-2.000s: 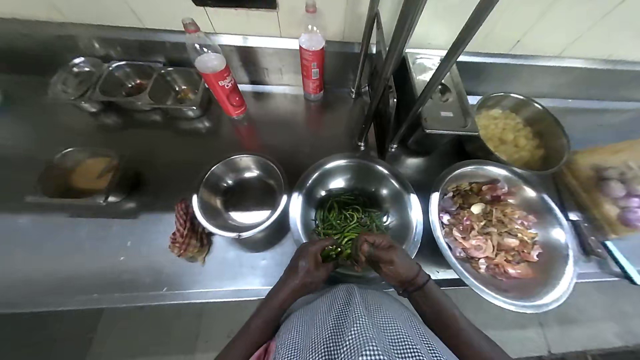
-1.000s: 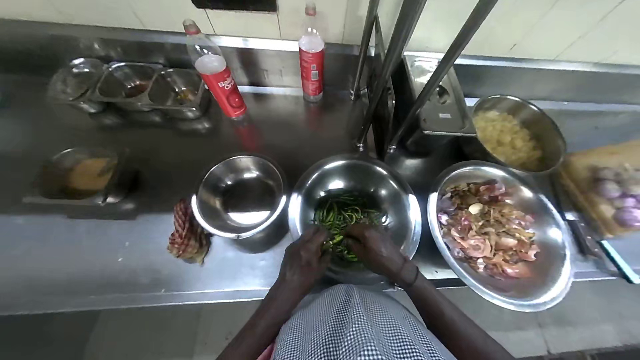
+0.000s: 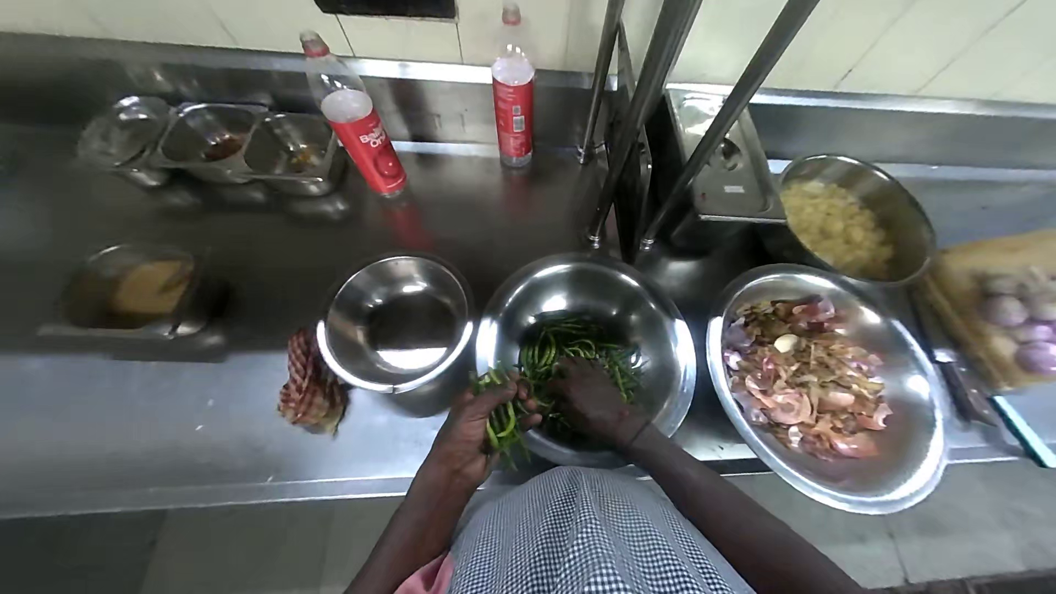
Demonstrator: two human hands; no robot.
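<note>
A wide steel bowl (image 3: 668, 346) in front of me has green chillies (image 3: 569, 338) in it. My left hand (image 3: 483, 421) is closed around a bunch of green chillies above the bowl's left rim, and some stick out past the fingers. Inside the bowl, my right hand (image 3: 590, 400) reaches down into the chillies; its fingertips are hidden, so whether it grips any does not show. A deeper steel bowl (image 3: 355, 363) with nothing seen in it stands just to the left.
On the right are a steel basin (image 3: 916, 412) of onion peels, a pot (image 3: 916, 231) of pale pieces, a board (image 3: 957, 272) with onions and a knife (image 3: 961, 388). A checked cloth (image 3: 307, 388) lies left. Two bottles (image 3: 371, 148) (image 3: 513, 107) and rack posts (image 3: 643, 115) stand behind.
My hands, close together over the bowl before, are now apart. The left has moved to the left rim with a bunch of chillies; the right is in the chillies.
</note>
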